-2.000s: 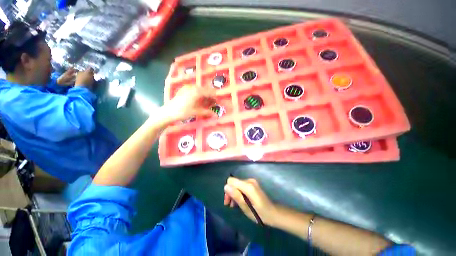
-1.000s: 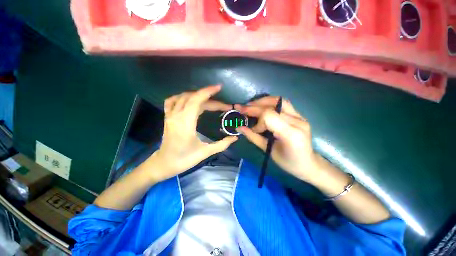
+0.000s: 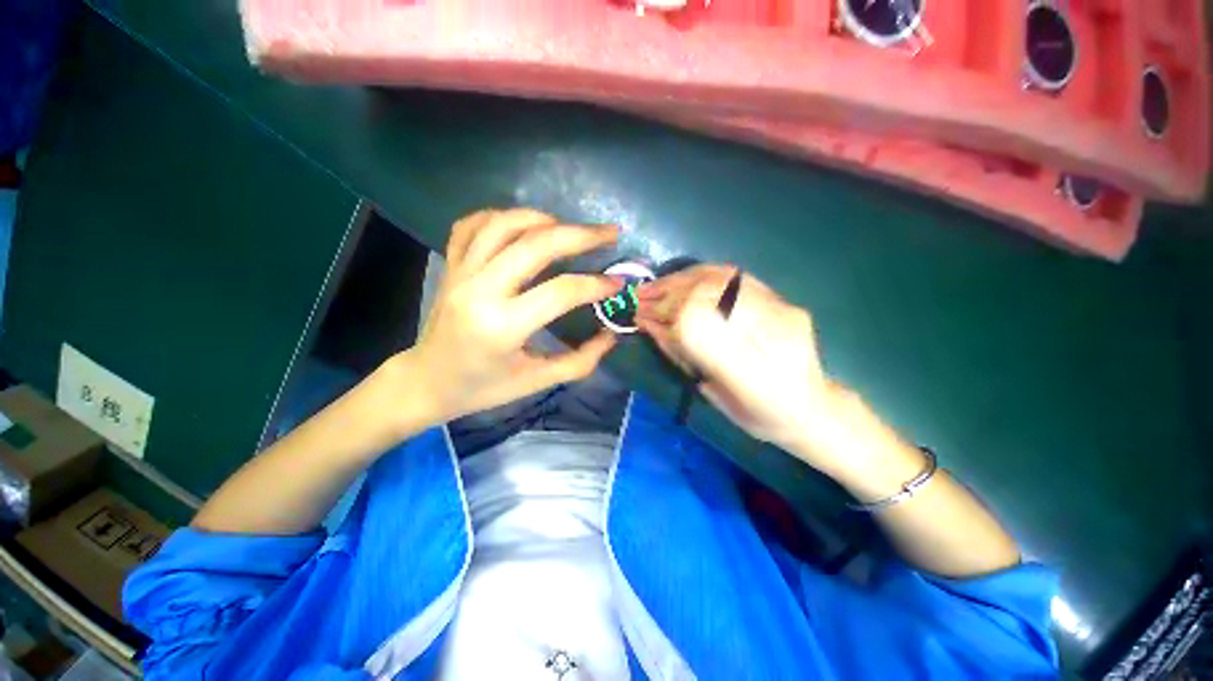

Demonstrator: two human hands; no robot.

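A round smartwatch (image 3: pixel 620 305) with a pale rim and green marks on its lit dark face is held above the bench. My left hand (image 3: pixel 499 319) holds it at the left edge between thumb and finger. My right hand (image 3: pixel 752 353) has its fingertips over the right side of the watch and hides part of it. The same hand holds a slim black tool (image 3: pixel 729 293), its middle hidden by the hand.
Two stacked pink-red foam trays (image 3: pixel 599 73) lie at the top, with watches such as a dark-faced one (image 3: pixel 1050 45) in pockets. The glossy green bench (image 3: pixel 931 319) lies below them. Cardboard boxes (image 3: pixel 93 512) and a white label (image 3: pixel 104 399) are at left.
The view has shifted, and the trays sit higher in it. The left hand was open to the left tray pockets earlier; now both hands are at the watch. The watch's green picture has changed.
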